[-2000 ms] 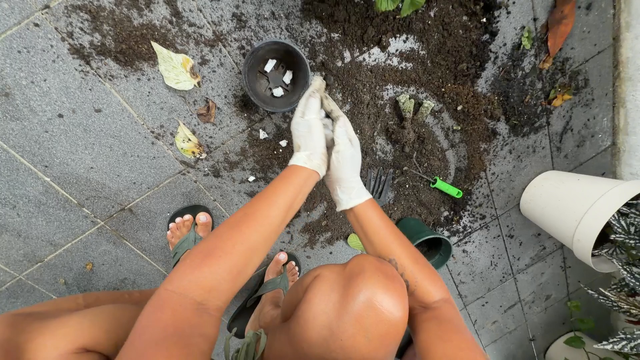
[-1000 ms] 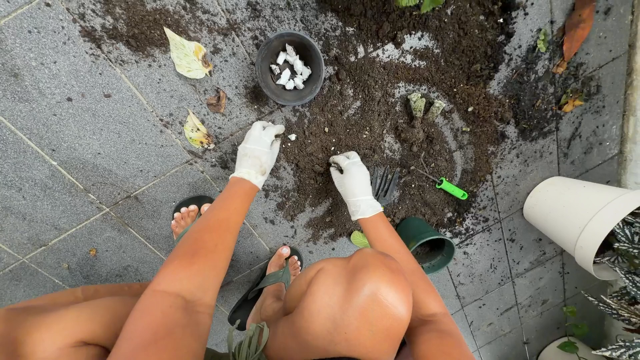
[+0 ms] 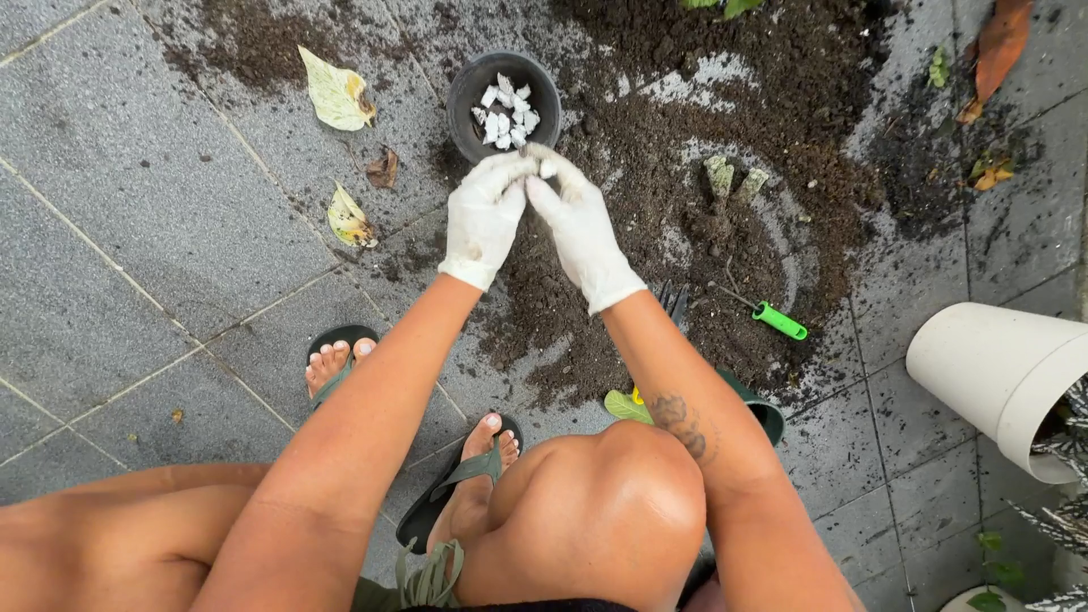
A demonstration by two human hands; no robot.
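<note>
My left hand [image 3: 486, 217] and my right hand [image 3: 580, 225], both in dirty white gloves, meet at their fingertips just below the rim of a dark plastic pot [image 3: 459, 109]. A small white chunk [image 3: 548, 167] shows between the fingers of the two hands; it looks pinched by the right hand, and whether the left grips it too is unclear. Inside the pot lie several white foam-like pieces [image 3: 505, 119]. Dark soil [image 3: 629, 204] is spread over the tiles to the right of the pot and hands.
A green-handled hand tool [image 3: 779, 320], a dark fork [image 3: 673, 302] and cut plant stubs [image 3: 719, 176] lie in the soil. A green pot [image 3: 765, 416] is partly behind my right forearm. A cream planter [image 3: 969, 374] lies tipped at right. Fallen leaves [image 3: 334, 92] are at left.
The pot held few white pieces two seconds ago and holds more now. My hands were apart over the ground one second ago; they have come together beside the pot's rim.
</note>
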